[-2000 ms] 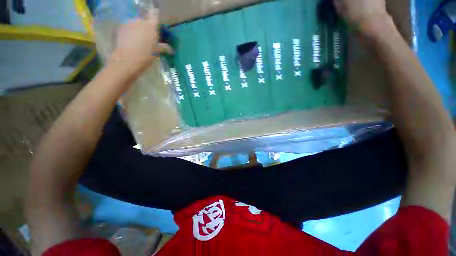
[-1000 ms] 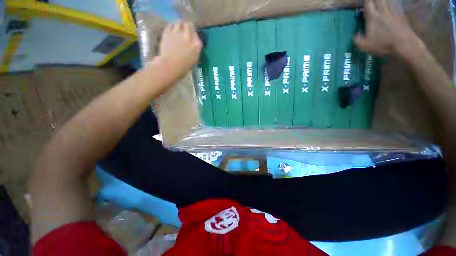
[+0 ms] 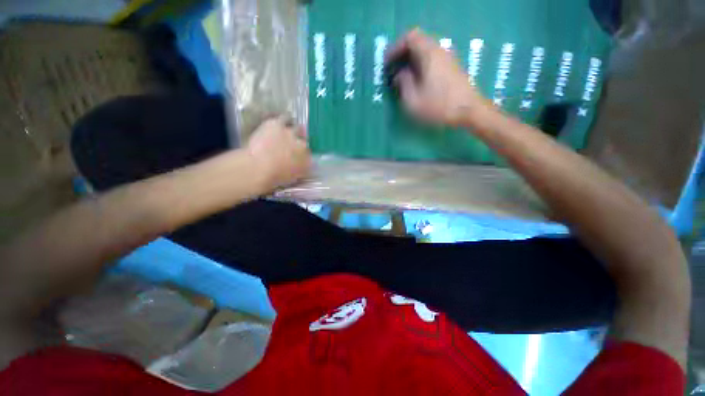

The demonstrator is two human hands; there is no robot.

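A brown carton with a clear plastic liner (image 3: 433, 186) lies open in front of me, over my legs. A row of green product boxes (image 3: 363, 124) marked "X-PRIME" fills it. My left hand (image 3: 280, 153) is at the near left inner corner, by the liner; its fingertips are hidden, so I cannot tell if it holds anything. My right hand (image 3: 429, 81) is over the boxes, its fingers on a black filler piece (image 3: 399, 71). Another black piece (image 3: 554, 120) lies on the boxes near the right end. A dark piece (image 3: 606, 11) shows at the far right corner.
Printed brown cartons (image 3: 66, 93) stand at the left. A yellow-edged container (image 3: 143, 9) shows at the upper left. A small wooden stool (image 3: 371, 221) is between my legs. Plastic-covered brown material (image 3: 131, 317) lies at the lower left on the blue floor.
My left hand has moved down from the far left to the near left corner. My right hand has moved from the far right corner to the black piece at the middle.
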